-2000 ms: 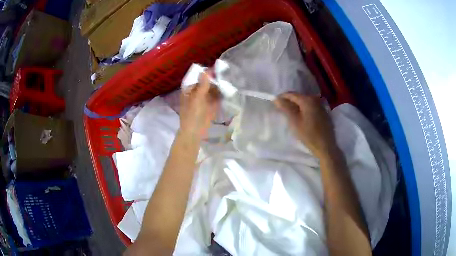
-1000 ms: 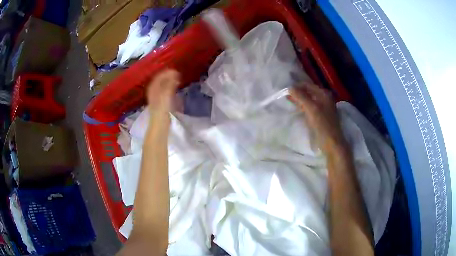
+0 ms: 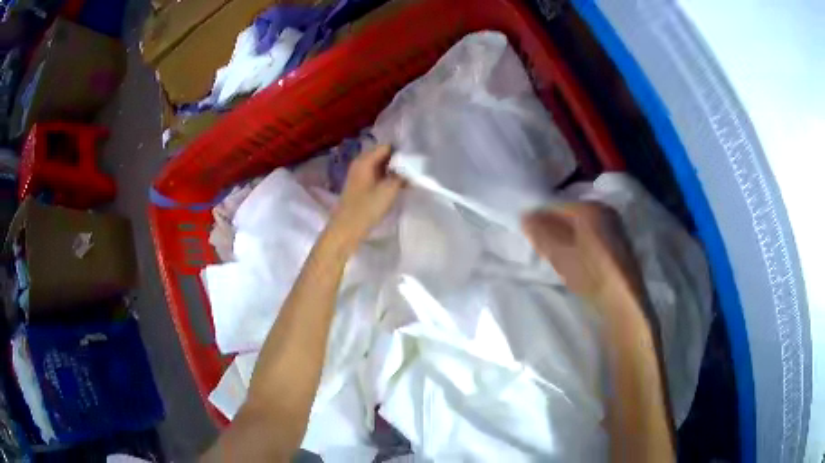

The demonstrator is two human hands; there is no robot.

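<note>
A narrow white fabric strip (image 3: 457,195) is stretched between my two hands above the red plastic basket (image 3: 308,108). My left hand (image 3: 369,188) grips the strip's left end between its fingertips. My right hand (image 3: 570,237) is blurred at the strip's other end, with its fingers closed around it. Heaped white garments (image 3: 479,362) fill the basket and spread towards me. A clear, crinkled plastic bag (image 3: 488,108) lies over the heap at the basket's far side, behind the strip.
A white table with a blue rim (image 3: 692,194) and printed ruler tape curves along the right. Cardboard (image 3: 194,41) with white and purple cloth lies beyond the basket. At the left stand a red stool-like object (image 3: 68,167), a cardboard box (image 3: 77,258) and a blue container (image 3: 90,380).
My left hand was apart from the strip a second ago, while a white piece was blurred above the bag. It has moved right and now grips the strip, which is drawn out between both hands.
</note>
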